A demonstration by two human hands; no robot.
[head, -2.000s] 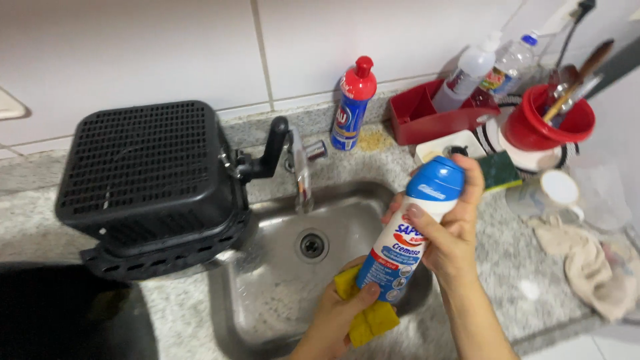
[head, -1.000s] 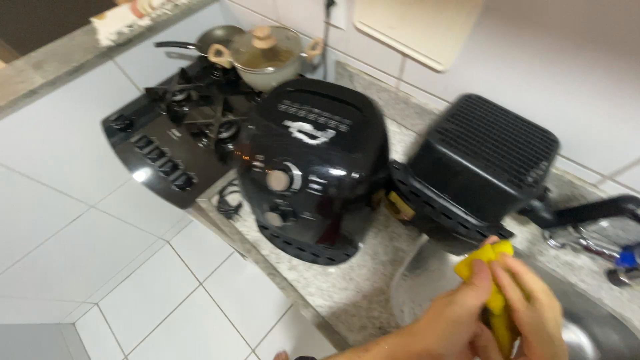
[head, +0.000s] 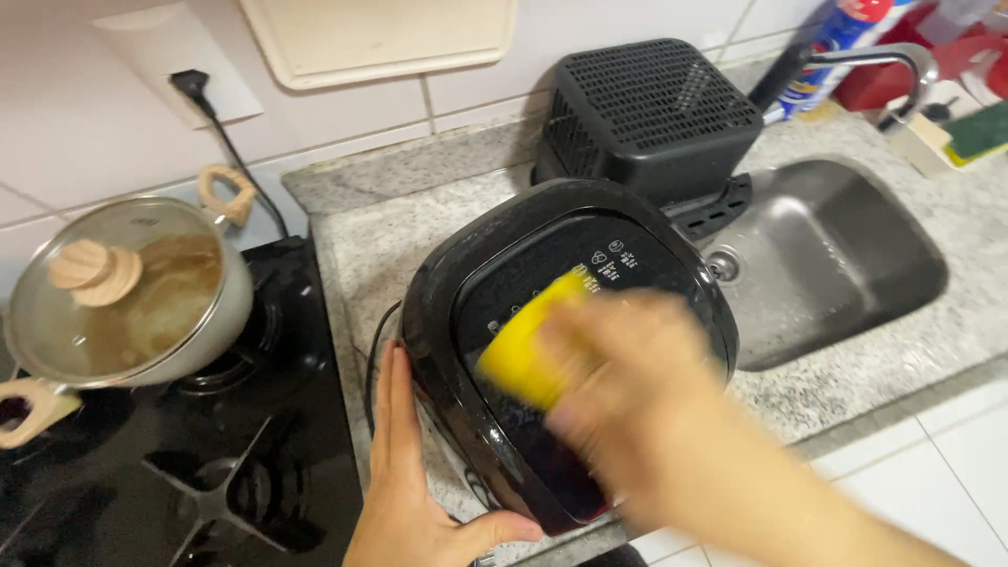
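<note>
My right hand (head: 638,378), blurred by motion, holds a yellow sponge (head: 531,346) against the top of a black air fryer (head: 472,244). Printed white symbols show on the fryer's glossy lid beside the sponge. My left hand (head: 417,480) rests along the fryer's left side, fingers pointing up and thumb at its near edge, steadying no other thing. Behind the fryer a black perforated air fryer basket (head: 661,94) stands upside down beside the sink.
Left is a black gas cooktop (head: 299,425) with a glass-lidded pot (head: 157,307). A steel sink (head: 835,236) with a faucet (head: 874,59) lies right. A cord runs from the wall outlet (head: 173,63). A green and yellow sponge (head: 976,130) sits in a holder at far right.
The view has swung from the sink to the air fryer. The blue-capped bottle held two seconds ago is out of my hands. The yellow sponge, between both hands a second ago, is now on the fryer's top.
</note>
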